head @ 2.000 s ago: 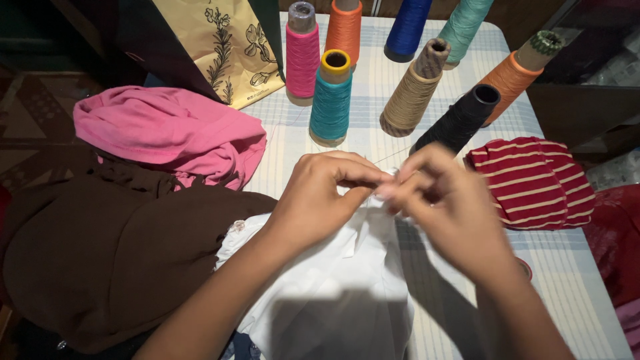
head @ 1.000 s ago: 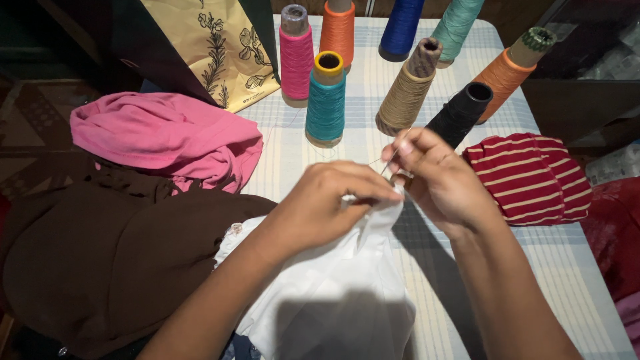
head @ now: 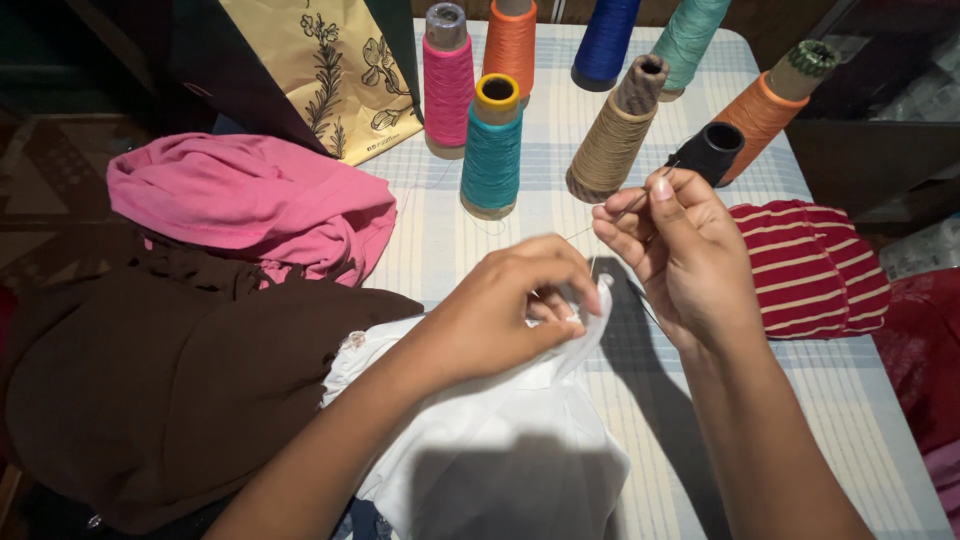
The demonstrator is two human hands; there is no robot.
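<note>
White cloth point(head: 517, 427), probably a garment, lies over the near edge of the table, and my left hand point(head: 525, 300) pinches its upper edge between thumb and fingers. A small gathered tip of the cloth stands up just right of those fingers. My right hand point(head: 675, 232) is raised to the upper right of the cloth, thumb and fingers closed on a thin sewing needle point(head: 673, 166) whose end shows above the fingertips. Fine thread point(head: 594, 259) runs between the cloth's tip and my right hand. A cone of black thread point(head: 709, 150) stands just behind the right hand.
Several thread cones, among them teal point(head: 491, 161), pink point(head: 448, 90) and tan point(head: 615, 142), stand on the checked tablecloth point(head: 540, 45). Pink fabric point(head: 255, 195) and brown fabric point(head: 172, 375) lie left, by a printed paper bag point(head: 330, 82). Folded red striped fabric point(head: 810, 270) lies right.
Two seconds ago both hands were together at the cloth's edge. My right hand has moved away from it, up and to the right, while the left stays at the cloth.
</note>
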